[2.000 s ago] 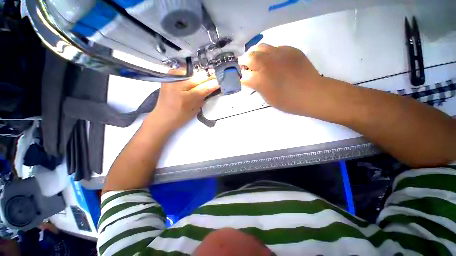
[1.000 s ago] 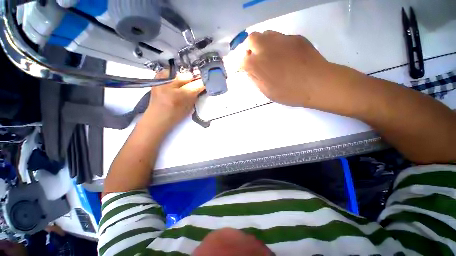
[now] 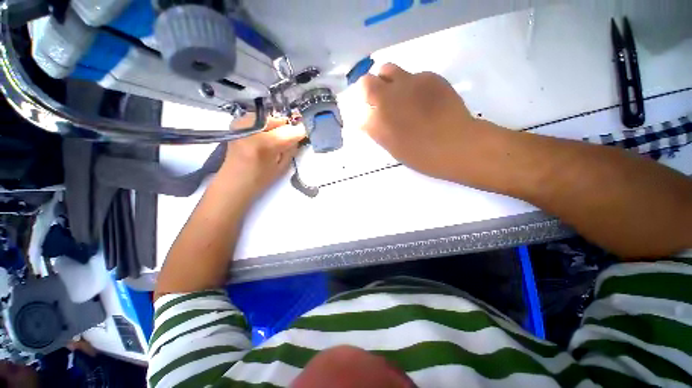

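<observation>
My left hand (image 3: 262,151) lies beside the needle area, fingertips under the machine head at the presser foot (image 3: 279,114), on a dark grey fabric strip (image 3: 174,180) that runs left from it. A short curved dark strip end (image 3: 305,186) shows below the foot. The grey-blue round attachment (image 3: 323,125) sits right of the needle. My right hand (image 3: 410,106) is right of the attachment, fingers curled, fingertips in glare; I cannot tell whether it holds anything. The white sewing machine head (image 3: 303,30) covers the top.
Black thread snips (image 3: 629,76) lie at the right, above a checked fabric strip (image 3: 652,138). A bundle of cut strips (image 3: 136,220) hangs over the table's left side. A measuring tape (image 3: 425,244) runs along the front edge. A blue bin (image 3: 284,301) is below.
The view has shifted, so the machine head appears further left. My right hand has moved away from the attachment to the right. My left hand stays by the foot.
</observation>
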